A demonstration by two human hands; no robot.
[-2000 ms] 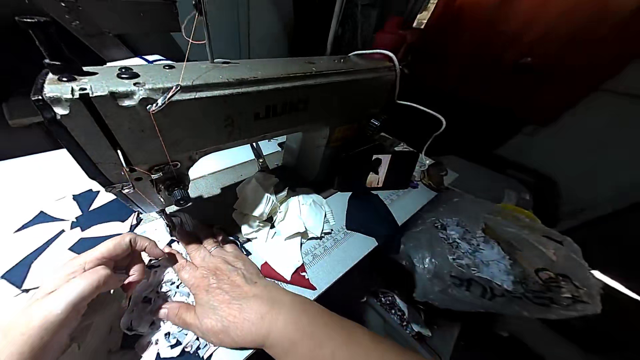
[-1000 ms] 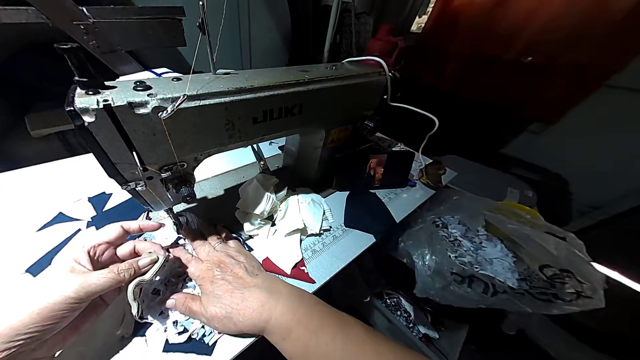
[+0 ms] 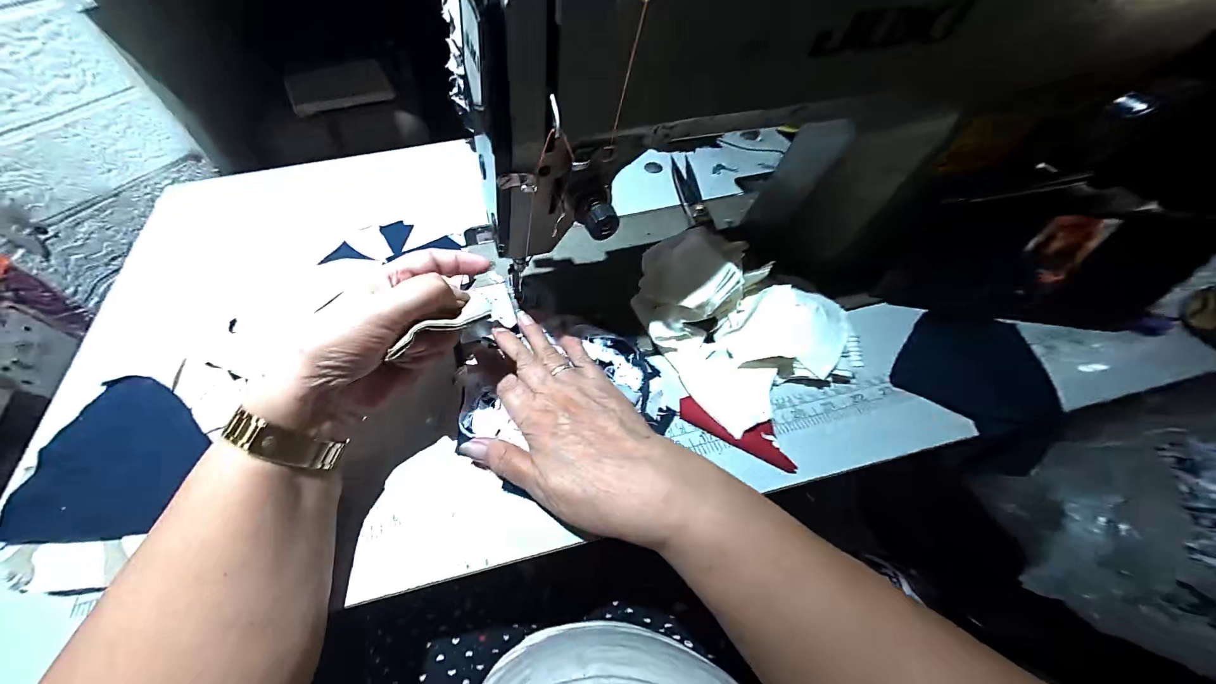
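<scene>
My left hand [image 3: 380, 328], with a gold watch at the wrist, pinches the folded edge of a cream fabric piece [image 3: 446, 321] just left of the needle and presser foot [image 3: 518, 271] of a Juki sewing machine [image 3: 760, 57]. Flat on a bundle of patterned dark and white fabric [image 3: 622, 370] lies my right hand [image 3: 570, 418], its fingertips pointing at the presser foot. A ring is on one of its fingers. An orange thread runs down the machine head. The needle tip cannot be made out.
Cream fabric pieces [image 3: 750, 332] and a red scrap [image 3: 736, 435] lie right of my hands. Small scissors [image 3: 689, 190] rest behind the machine. Navy pieces lie at left [image 3: 104, 461] and right [image 3: 978, 370]. A clear plastic bag [image 3: 1092, 532] of scraps is beside the white table [image 3: 456, 541].
The view has swung left and downward, closer to the work. My left hand has kept its grip on the cream edge since a second ago; my right hand stays on the bundle.
</scene>
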